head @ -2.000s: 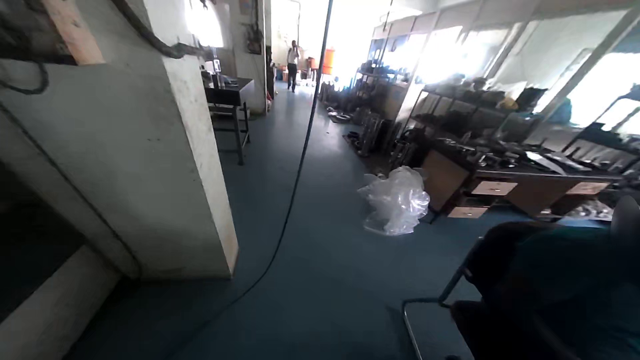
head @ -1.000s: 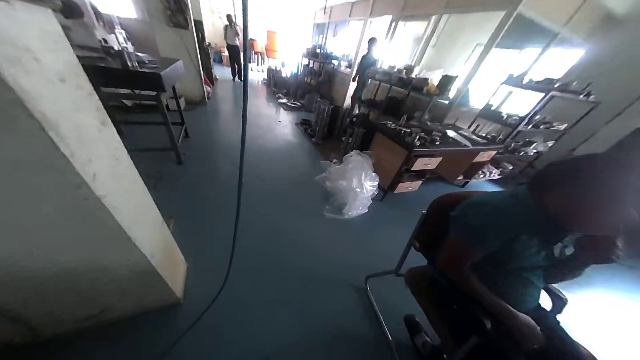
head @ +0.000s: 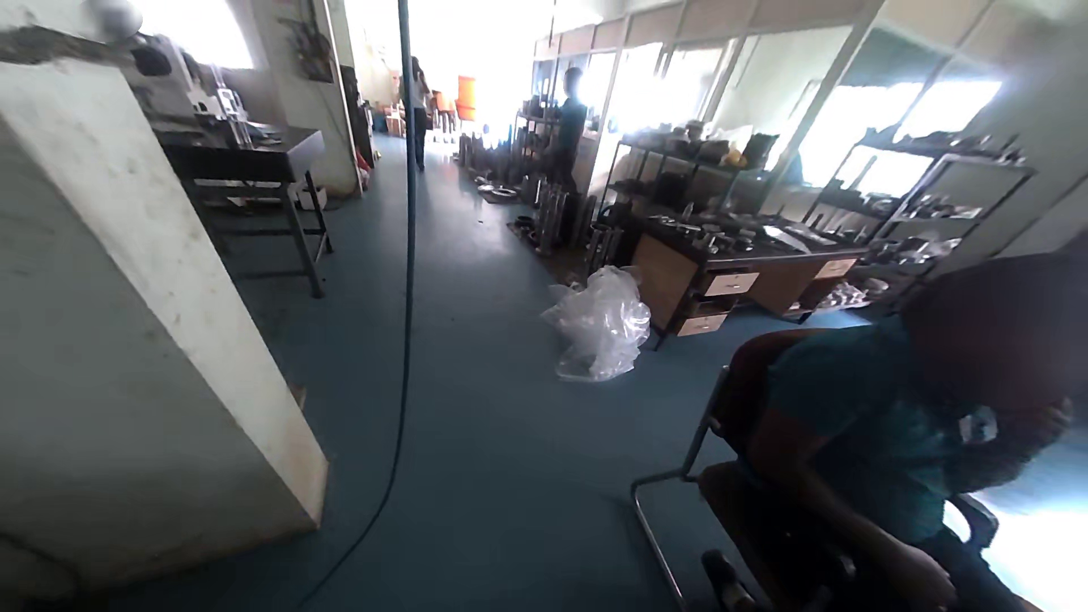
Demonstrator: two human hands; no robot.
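Observation:
Neither my left hand nor my right hand shows in the head view, so what they hold or touch cannot be seen. A dark hose or cable (head: 409,255) hangs from above and curves over the blue floor just ahead. Beyond it, a heap of clear plastic sheeting (head: 602,327) lies on the floor beside a wooden desk (head: 667,276) topped with metal parts.
A seated person (head: 858,425) is on a metal-framed chair (head: 650,518) at right. A wall corner (head: 195,340) stands close at left, with a dark table (head: 297,153) behind it. Metal shelves (head: 943,153) line the right side. Two people (head: 571,127) stand farther back.
The view has swung to the right, bringing the seated person and the right-hand shelves further in. The plastic sheeting stays beside the desk.

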